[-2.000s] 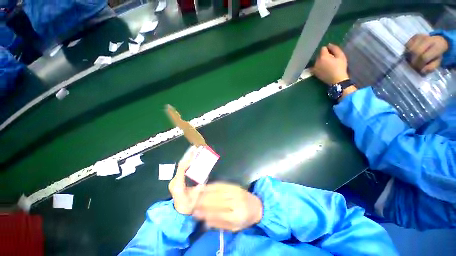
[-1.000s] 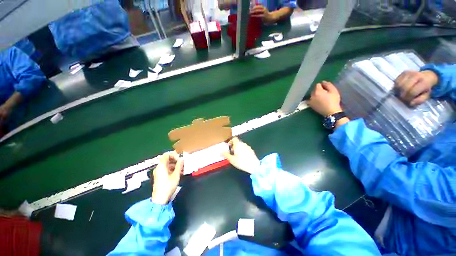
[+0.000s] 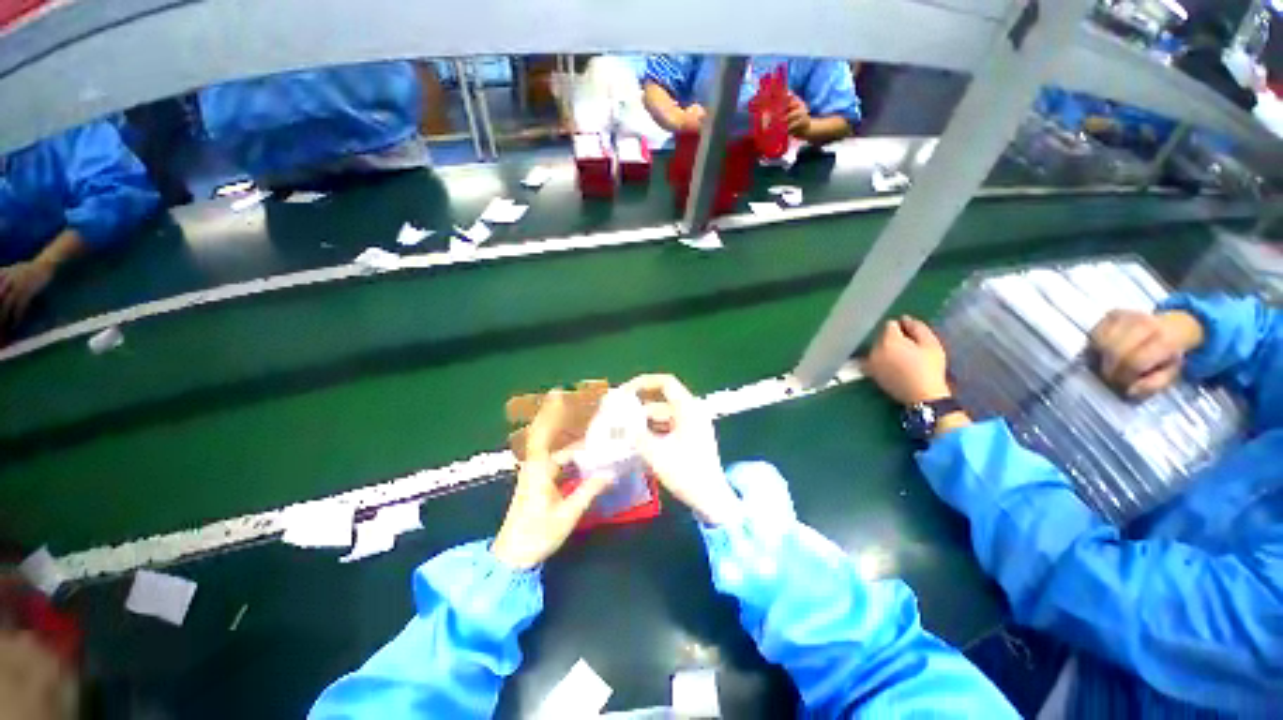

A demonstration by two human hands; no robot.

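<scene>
A small open red box sits on the bench by the belt rail, with white inside. Its brown notched flap stands up at the back, partly hidden by my left hand. A pale, blurred white item is held over the box between my hands. My left hand grips its left side, thumb low near the box. My right hand has its fingers curled on its right side. The item's exact shape cannot be told.
White slips lie along the rail and at the bench's near edge. A grey post rises ahead. At right, another person's hands rest by a clear tray stack. Across the green belt people work near red boxes.
The view has tilted up. My hands have come closer together, from the box's two ends to over its middle, with the white item between them. The flap is now partly covered.
</scene>
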